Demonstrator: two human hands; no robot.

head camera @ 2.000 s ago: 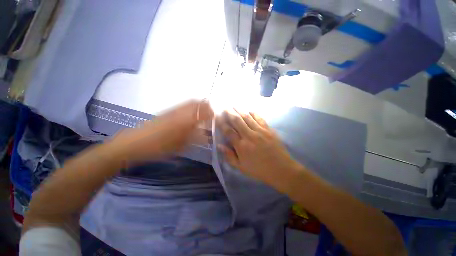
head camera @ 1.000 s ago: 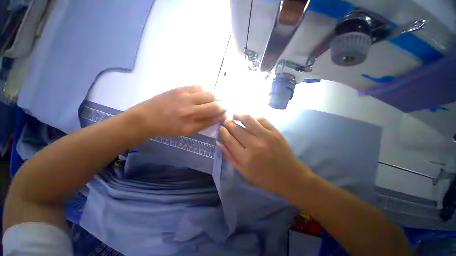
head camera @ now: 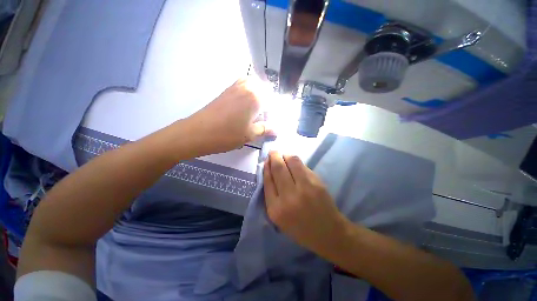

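A light blue-grey garment panel (head camera: 388, 176) lies on the white machine table and hangs over its front edge. My left hand (head camera: 232, 117) has its fingers curled at the panel's folded edge, beside the glare around the needle. My right hand (head camera: 300, 200) lies on the panel just below, fingers together along the folded edge. The white sewing machine head (head camera: 459, 35) with blue stripes stands above my hands. A dark cylindrical attachment (head camera: 312, 116) is right of the glare. The presser foot and my left fingertips are washed out by the light.
Another panel (head camera: 88, 53) with a curved notch lies flat at left. Loose folded cloth (head camera: 171, 247) hangs below the ruler-marked table edge (head camera: 212, 179). A thin metal rod (head camera: 465, 201) with a black clamp is at right. Blue basket parts show at lower right (head camera: 489, 282). Purple cloth hangs from the head.
My left hand has moved up and closer to the needle area, its fingers now curled. My right hand has shifted slightly down, and the panel beside it is more wrinkled. The view has shifted.
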